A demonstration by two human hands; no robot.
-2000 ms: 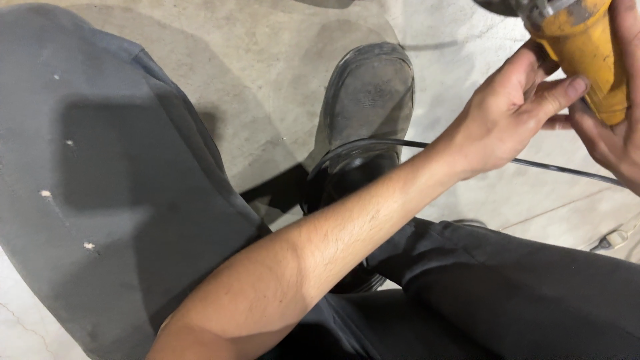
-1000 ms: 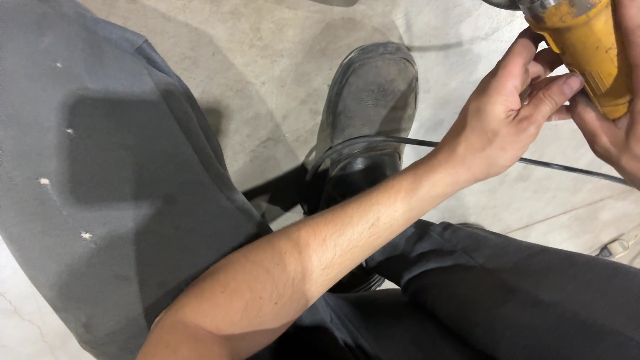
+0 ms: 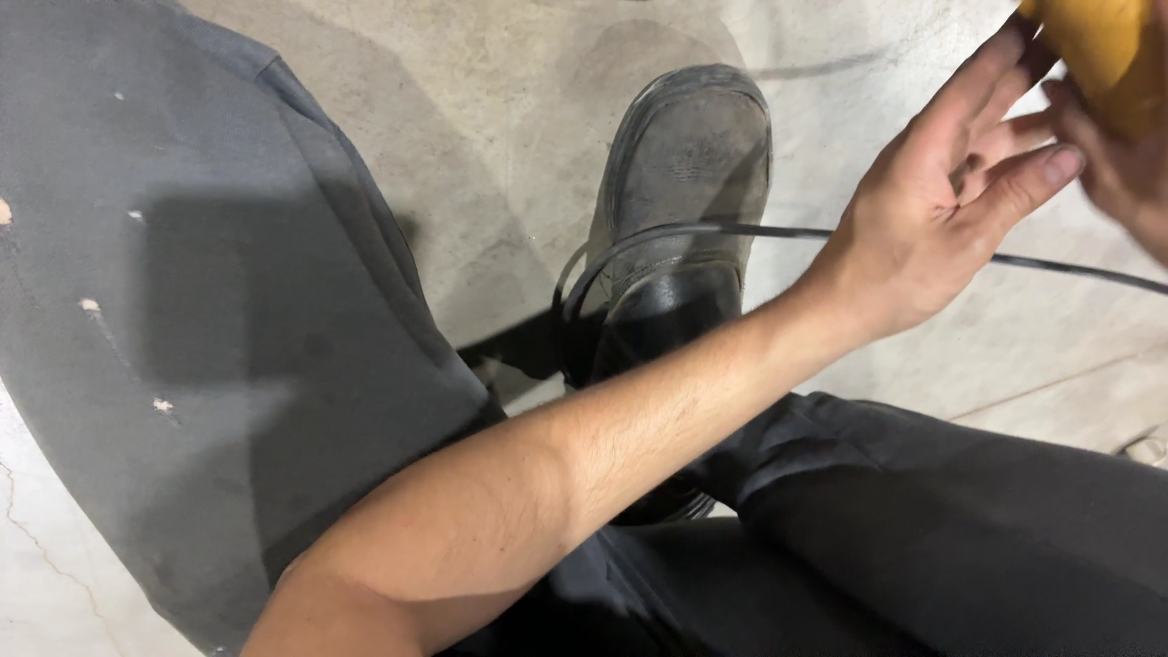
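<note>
At the top right, a yellow power tool (image 3: 1100, 59) is partly out of the frame and blurred. My right hand (image 3: 1118, 169) comes in at the right edge and is wrapped around the tool's lower body; most of that hand is cut off. My left hand (image 3: 949, 182) is just left of the tool, palm toward it, with its fingers and thumb apart. Its upper fingertips reach the tool's edge; whether they touch is unclear. A black cable (image 3: 785, 232) runs behind my left wrist and curves over a worn dark boot (image 3: 691, 155).
My left leg in grey trousers (image 3: 301, 301), marked with small pale spots, fills the left side. Dark trousers (image 3: 958, 493) cover the lower right. Beneath lies a concrete floor (image 3: 474, 100) with cracks. A small blurred object (image 3: 1145, 450) lies at the right edge.
My left hand's fingers have spread and its thumb has come away from the tool and my right hand. The tool has shifted up and right, farther out of view.
</note>
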